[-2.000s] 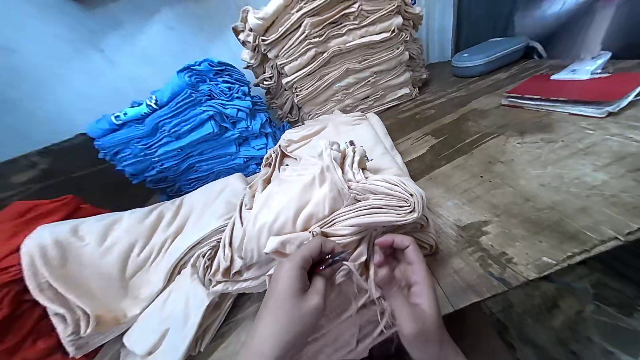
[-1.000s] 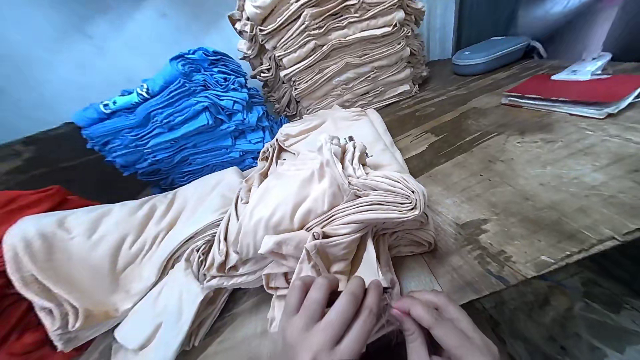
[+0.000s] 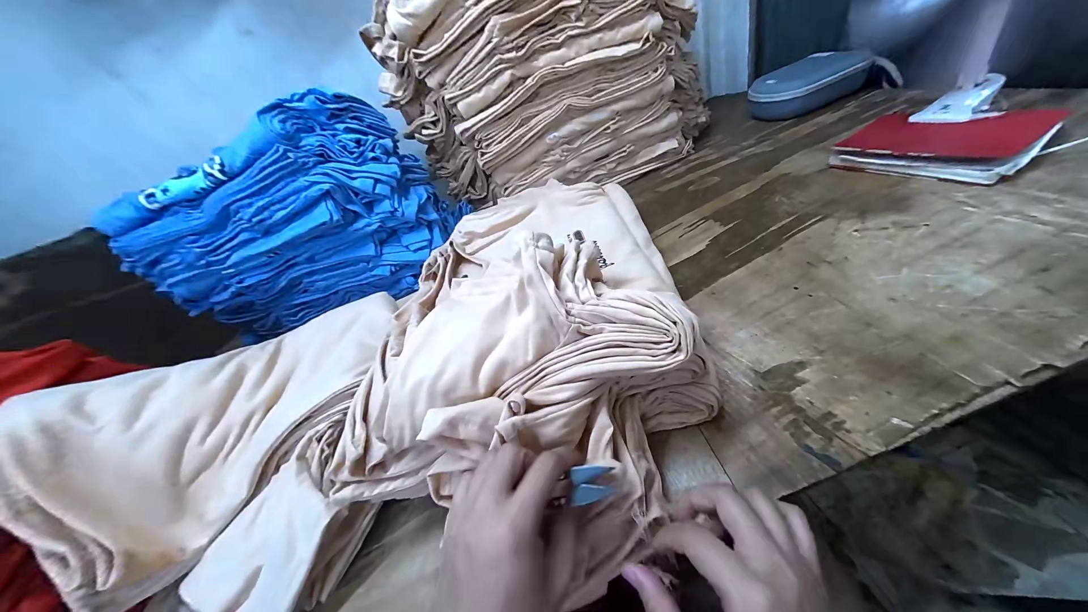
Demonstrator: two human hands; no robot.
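Observation:
Thread snips (image 3: 591,486), their two pale blue blades apart, stick out of my left hand (image 3: 510,523), which is closed around them at the near edge of the beige garments. My right hand (image 3: 735,544) pinches the edge of a beige fabric piece (image 3: 625,510) that hangs toward me. Just beyond both hands lies a pile of folded beige garments (image 3: 484,340), with small dark print on one at the back. More beige fabric (image 3: 170,442) spreads out to the left. Both hands are partly blurred, and the snips' handles are hidden.
A tall stack of beige garments (image 3: 552,93) stands at the back, with a stack of blue garments (image 3: 289,212) left of it. Red fabric (image 3: 51,365) lies at the far left. On the wooden table (image 3: 892,280) are a grey case (image 3: 807,85) and a red notebook (image 3: 943,134).
The snips' blades now show beside my left hand; one second ago they were not visible. My right hand has its fingers spread wider than one second ago.

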